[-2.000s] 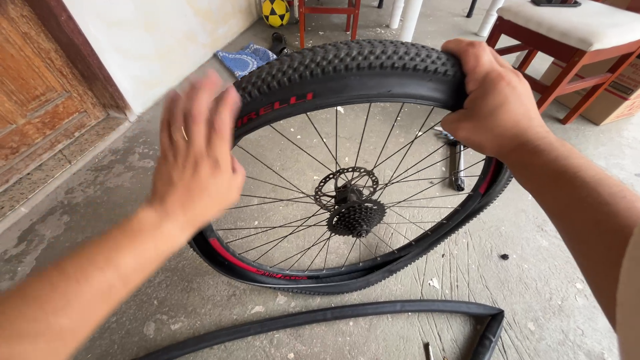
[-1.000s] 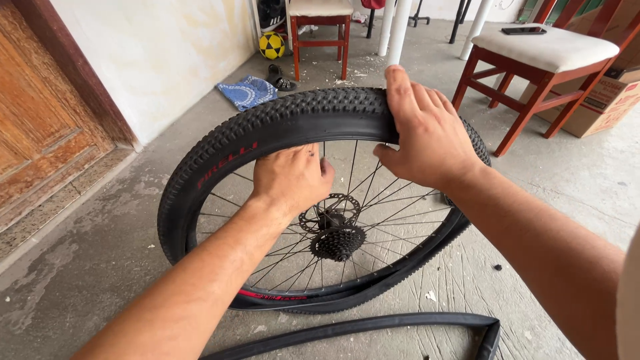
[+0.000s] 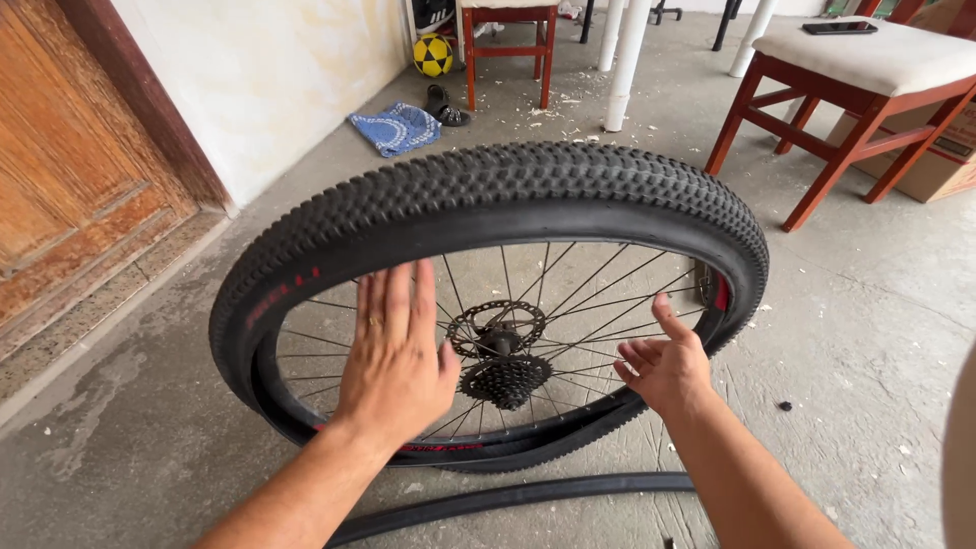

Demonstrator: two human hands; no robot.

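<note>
A bicycle rear wheel stands tilted on the concrete floor, with a knobby black Pirelli tire (image 3: 488, 183) around its rim. Its lower near edge shows a gap between tire and rim. At the hub are a cassette (image 3: 506, 381) and a disc brake rotor (image 3: 534, 309). My left hand (image 3: 396, 351), wearing a ring, is spread flat over the spokes, fingertips at the tire's inner edge; whether they touch is unclear. My right hand (image 3: 667, 362) is apart from the tire, thumb up and fingers loosely bent, in front of the right spokes. A black inner tube (image 3: 526, 492) lies on the floor nearest me.
A red wooden chair with a pale seat (image 3: 862, 57) holds a phone (image 3: 839, 27) at the right, beside a cardboard box (image 3: 926, 156). Farther back are another chair (image 3: 507, 51), a yellow-black ball (image 3: 432, 55), a blue cloth (image 3: 396, 130), sandals (image 3: 446, 107) and white table legs (image 3: 627, 69). A wooden door (image 3: 69, 175) is left.
My right hand has let go of the top of the tire and moved down to the right. My left hand, one second ago at the tire's inner edge, is now flat with fingers extended.
</note>
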